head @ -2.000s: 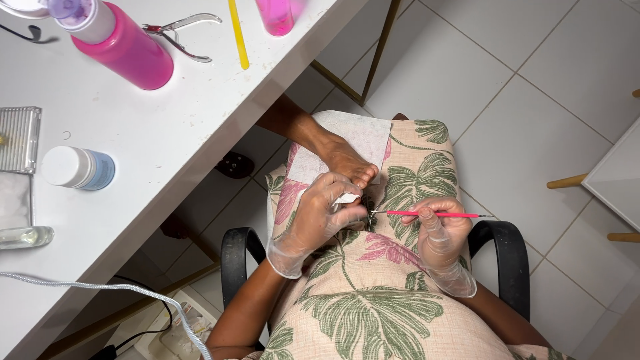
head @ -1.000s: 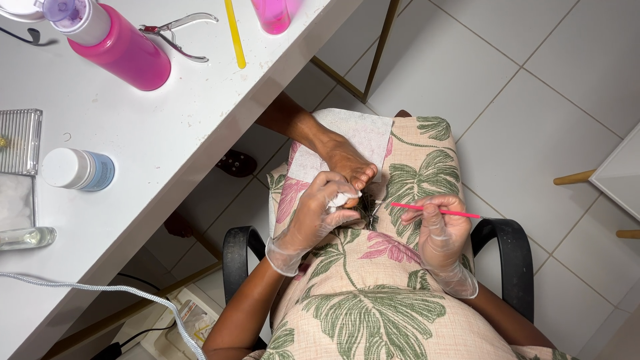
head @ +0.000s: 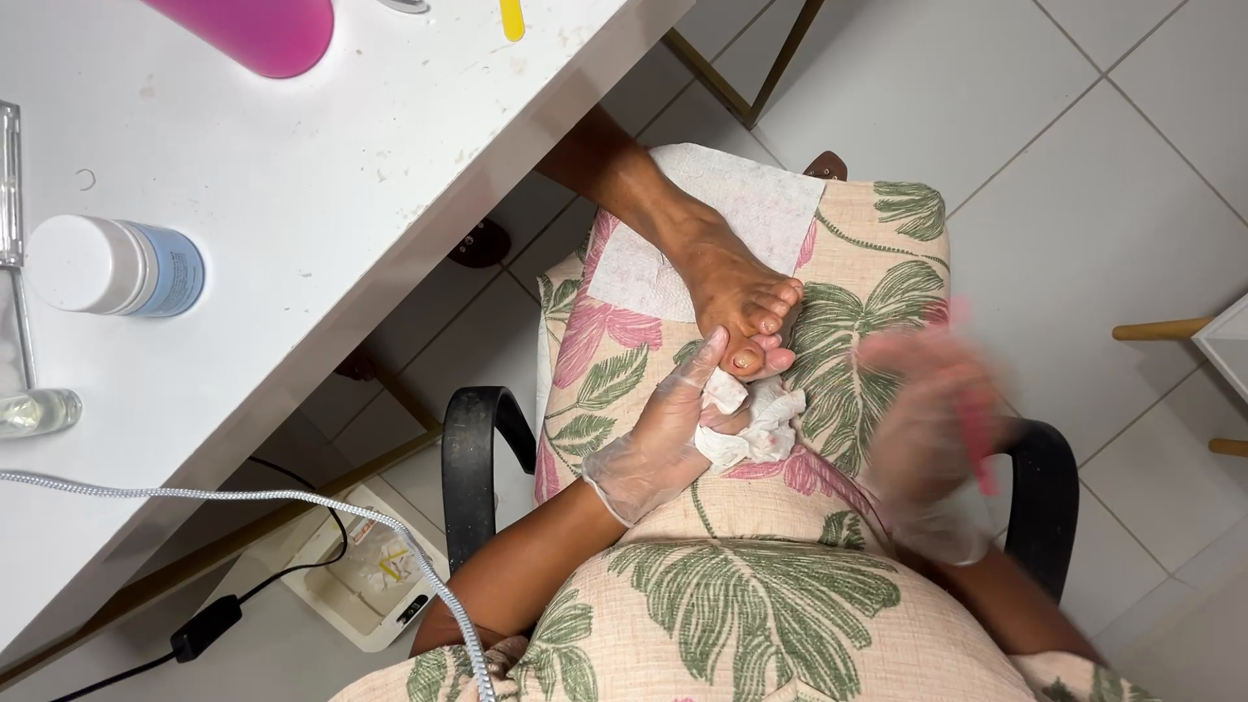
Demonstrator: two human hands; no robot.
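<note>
Another person's bare foot [head: 726, 263] rests on a white disposable cloth [head: 639, 268] over my lap. My left hand [head: 673, 419], in a clear glove, holds the front of the foot by the big toe, its thumb on the near side and fingertips showing beyond the toe. Crumpled white tissue [head: 760, 429] with faint reddish marks is tucked at that hand. To the right of the foot, my gloved right hand [head: 926, 419] is blurred by motion. It holds a thin pink tool [head: 975, 439], also blurred, whose tip cannot be made out.
The white table [head: 322, 195] at the left carries a pink bottle [head: 263, 29], a white jar with a blue label [head: 117, 265], a yellow stick [head: 512, 18] and a small glass bottle [head: 39, 413]. A braided cable [head: 244, 495] crosses it. Chair armrests [head: 473, 468] flank me.
My right hand has moved away from the toes, with the pink tool turned from its earlier sideways position. The left hand's hold has shifted, and the big toe now shows. The view has shifted somewhat.
</note>
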